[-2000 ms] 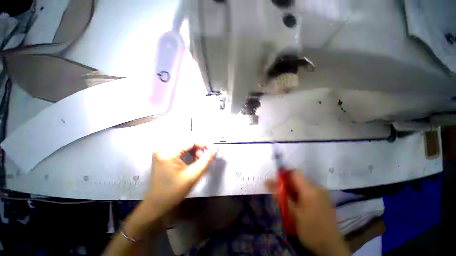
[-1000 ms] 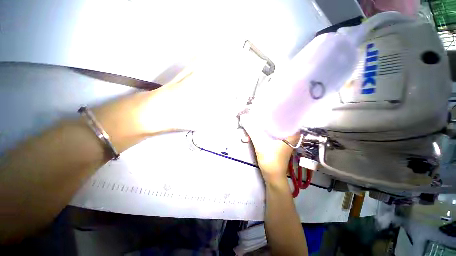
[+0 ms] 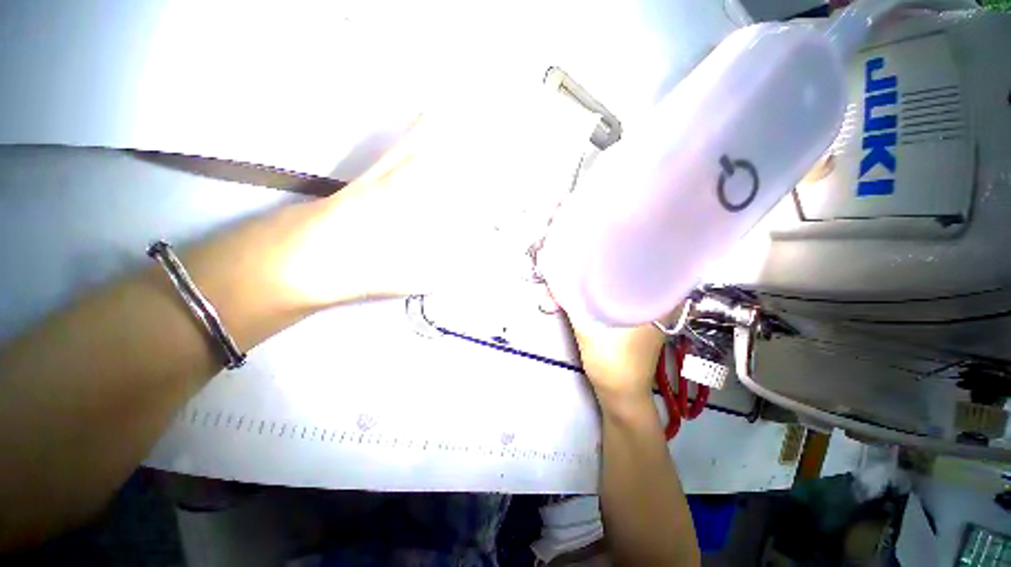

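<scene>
My left hand [image 3: 360, 227] reaches from the left towards the needle area; its fingers are lost in white glare. My right hand [image 3: 612, 352] is beside the machine head, partly behind the lamp, its fingers also hidden by lamp and glare. A taupe band edge [image 3: 238, 171] shows at the left beside my left wrist, with pale material around it washed out. The red looped handles of the snips [image 3: 673, 390] lie on the bed just right of my right wrist. What either hand holds cannot be seen.
The pinkish-white lamp paddle [image 3: 710, 177] hangs over the work. The JUKI machine body [image 3: 820, 271] fills the right. A metal arm [image 3: 582, 102] stands out above the glare. Ruler marks [image 3: 366, 425] run along the table's front edge. Folded white pieces [image 3: 571, 529] lie below the table.
Since the oldest frame, the view has swung round, the snips have left my right hand and lie on the bed, and both hands have come to the needle area. Lately, the lamp appears larger.
</scene>
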